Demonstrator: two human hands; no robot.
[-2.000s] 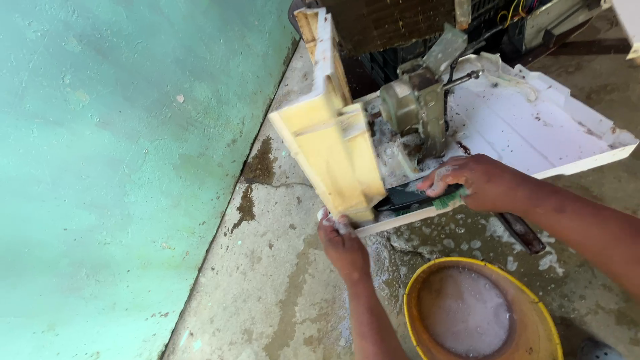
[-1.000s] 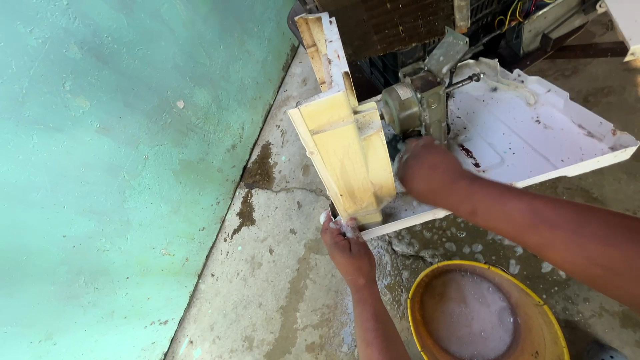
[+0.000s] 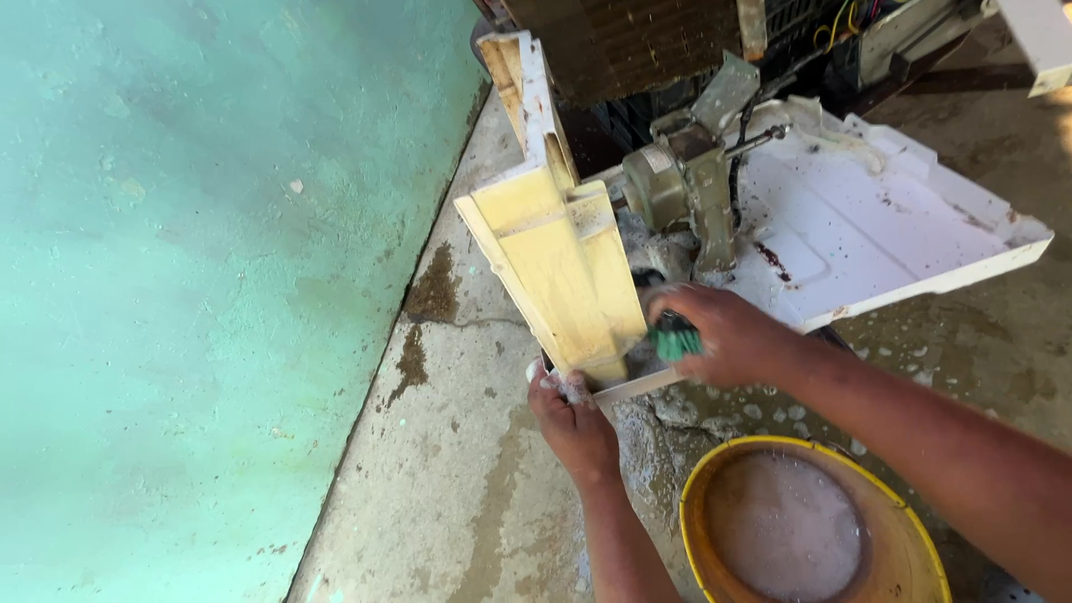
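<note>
My left hand [image 3: 578,423] grips the lower corner of a yellowed plastic housing [image 3: 553,260], with suds on its fingers. In my right hand [image 3: 729,335] is a scrub brush with green bristles [image 3: 677,343], close to the housing's lower right side and above the near rim of a white plastic panel [image 3: 846,218]. A metal-cased motor [image 3: 662,184] with a shaft stands on the panel, with foam beside its base. Dirt specks and a dark reddish stain mark the panel's inner face.
A yellow-rimmed bucket [image 3: 909,536] of cloudy, sudsy water stands at the lower right on wet concrete [image 3: 435,469]. A turquoise wall [image 3: 193,251] fills the left. Behind the panel are a brown ribbed sheet [image 3: 620,42], a black crate and coloured wires.
My right hand with the brush went from the panel's near rim up beside the motor, then back down towards the rim. My left hand stays at the housing's lower corner.
</note>
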